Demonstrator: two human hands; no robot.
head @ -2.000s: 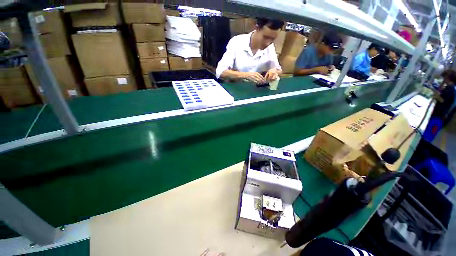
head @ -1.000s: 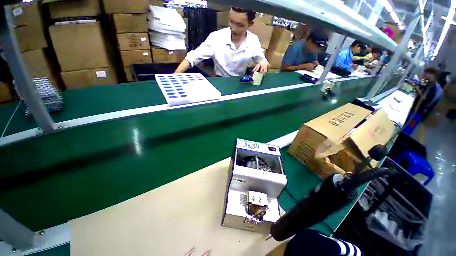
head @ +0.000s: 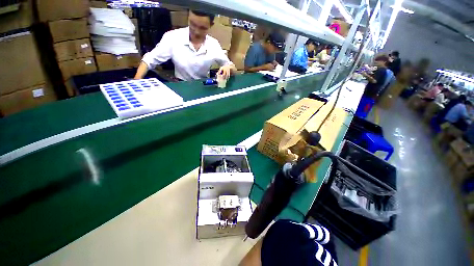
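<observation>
The black electric screwdriver (head: 271, 201) slants down to the left beside the white screw feeder (head: 224, 187), with its thin bit low at the feeder's front right corner. No hand shows around its visible body. The feeder stands on the beige mat (head: 156, 228), with dark contents in its open top bin and a small metal pick-up mechanism in front. A dark sleeve with white stripes (head: 299, 244) and a bit of bare skin show at the bottom edge. My right hand and my left hand are out of the picture.
A green conveyor belt (head: 119, 166) runs beyond the mat. An open brown carton (head: 293, 127) is right of the feeder. A black crate (head: 358, 192) with plastic-wrapped parts is at the right. Across the belt, a person in white sits by a blue-spotted tray (head: 140, 98).
The view has turned to the right, so the feeder, screwdriver and carton appear further left. Thin reddish shapes at the bottom edge are gone from view. The person opposite has reached toward the tray.
</observation>
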